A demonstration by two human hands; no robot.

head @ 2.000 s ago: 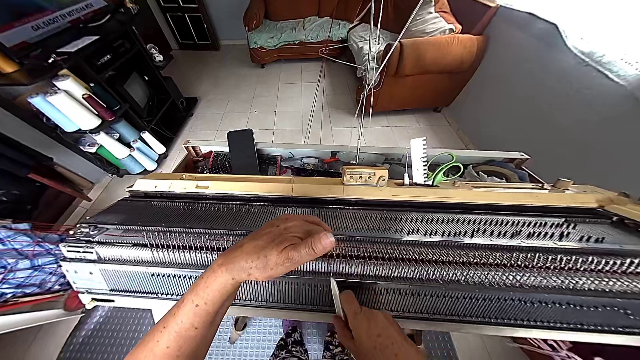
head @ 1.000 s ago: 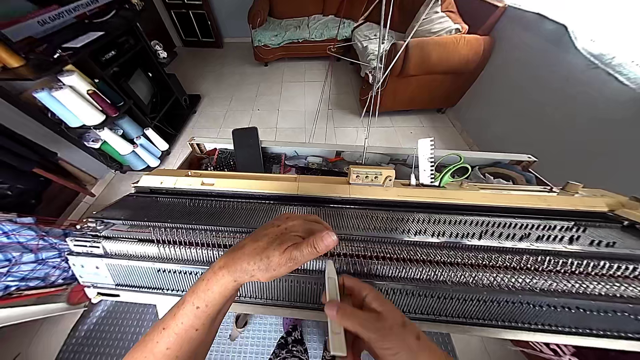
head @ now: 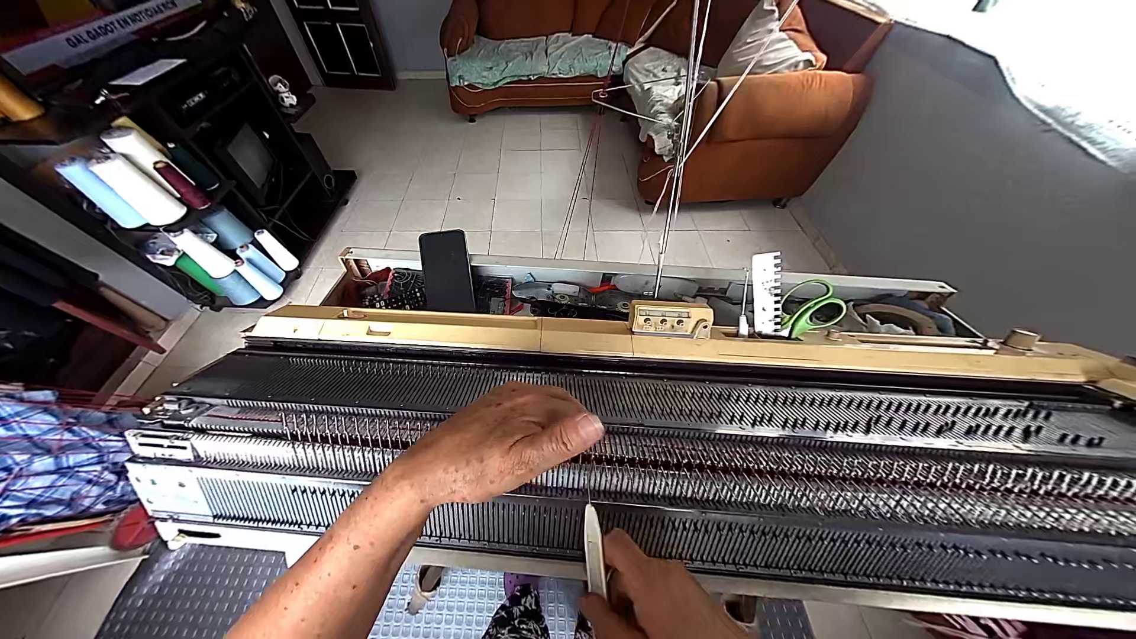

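Note:
A knitting machine with two needle beds (head: 799, 532) spans the view. My left hand (head: 501, 439) rests over the middle of the beds, fingers bent down among the needles; its fingertips are hidden, so whether they hold anything does not show. Below and right of it, my right hand (head: 661, 590) grips a transfer tool with a flat white handle (head: 594, 550), whose thin metal tip points up at the front bed's needles. Dark red yarn (head: 701, 463) runs along the gap between the beds. A cream row counter (head: 672, 318) sits on the back rail.
Behind the rail, a tray (head: 887, 282) holds a black phone (head: 446, 271), green-handled scissors (head: 812, 309) and a white comb-like piece (head: 766, 293). Yarn strands (head: 679, 160) rise from the machine. Yarn cones (head: 138, 188) stand at left, near plaid cloth (head: 62, 461).
My right hand has drawn back toward the front edge with the tool, after lifting it closer to my left hand a second ago. My left hand has stayed at about the same place.

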